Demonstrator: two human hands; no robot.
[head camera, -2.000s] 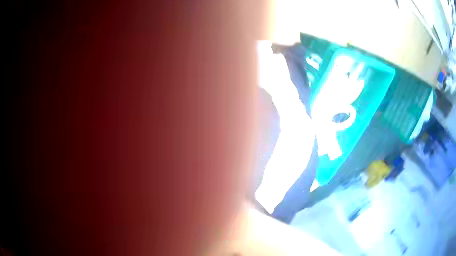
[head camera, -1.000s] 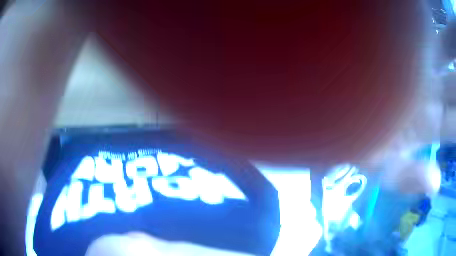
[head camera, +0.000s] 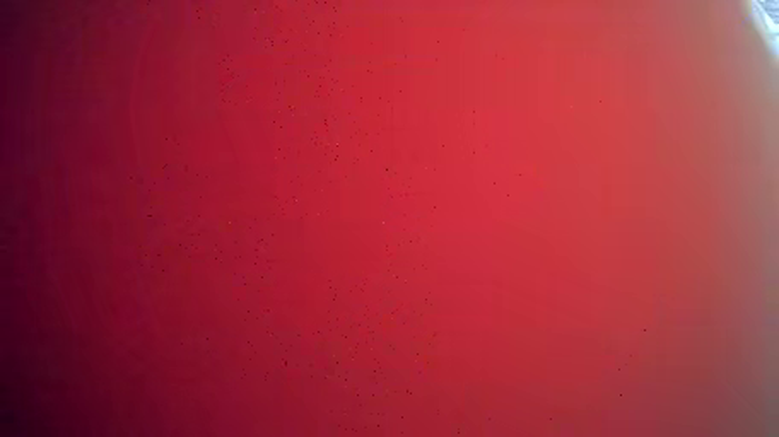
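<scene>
A blurred red surface (head camera: 410, 213) covers almost the whole head view, pressed close to or against the lens. It looks like skin, perhaps a finger or palm, but I cannot tell whose or which hand. It is darker at the left edge and paler at the right edge. No fingertips or hand outline show. The bench, the white pieces and the crates are hidden behind it.
Only a small pale, bright patch (head camera: 768, 21) shows at the top right corner. It is too small to identify.
The red blur has spread over nearly the whole picture. The dark shirt with white lettering, the green crate with white pieces and the floor, seen earlier, are now covered.
</scene>
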